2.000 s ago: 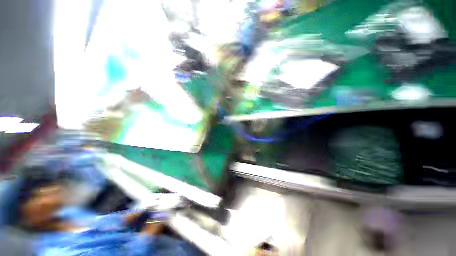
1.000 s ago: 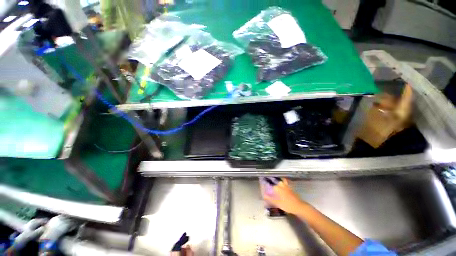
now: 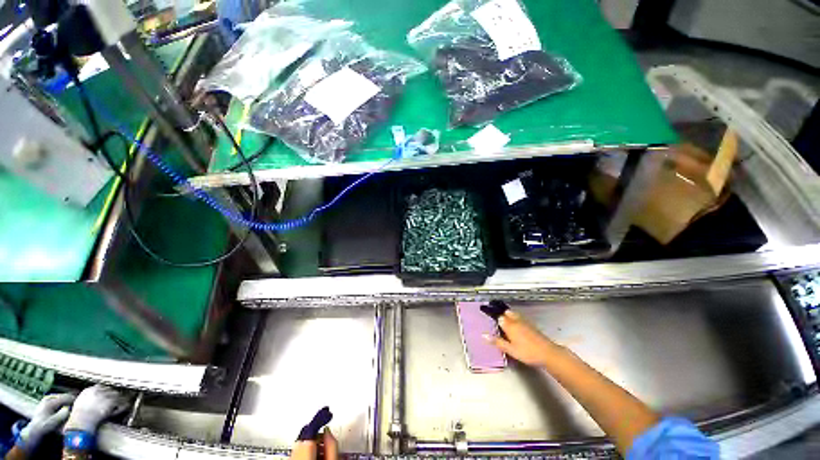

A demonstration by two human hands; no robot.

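A pink smartphone (image 3: 481,343) lies flat on the shiny metal bed (image 3: 620,359). My right hand (image 3: 526,341) reaches in from the right, its fingers over the phone's right edge; whether they grip it is unclear. Something black covers or sits at its fingertips. My left hand (image 3: 316,442) is cut off by the bottom edge, with a black thing at its fingertip; I cannot tell whether it is a held part or a finger cover. A black bin of small dark-green cylinders (image 3: 442,232) stands behind the bed. A bin of glossy black components (image 3: 556,216) is right of it.
The near-side rail (image 3: 310,289) separates bed and bins. A dark, seemingly empty bin (image 3: 361,225) is at left. Bagged parts (image 3: 337,103) lie on the green shelf (image 3: 575,117). A blue coiled cord (image 3: 243,220) hangs left; a cardboard box (image 3: 670,193) is right. Another person's gloved hands (image 3: 94,409) show lower left.
The view has steadied and shifted slightly. The phone's pink face now shows fully, and my right hand is more at its right side. The other person's gloved hands show more clearly at lower left.
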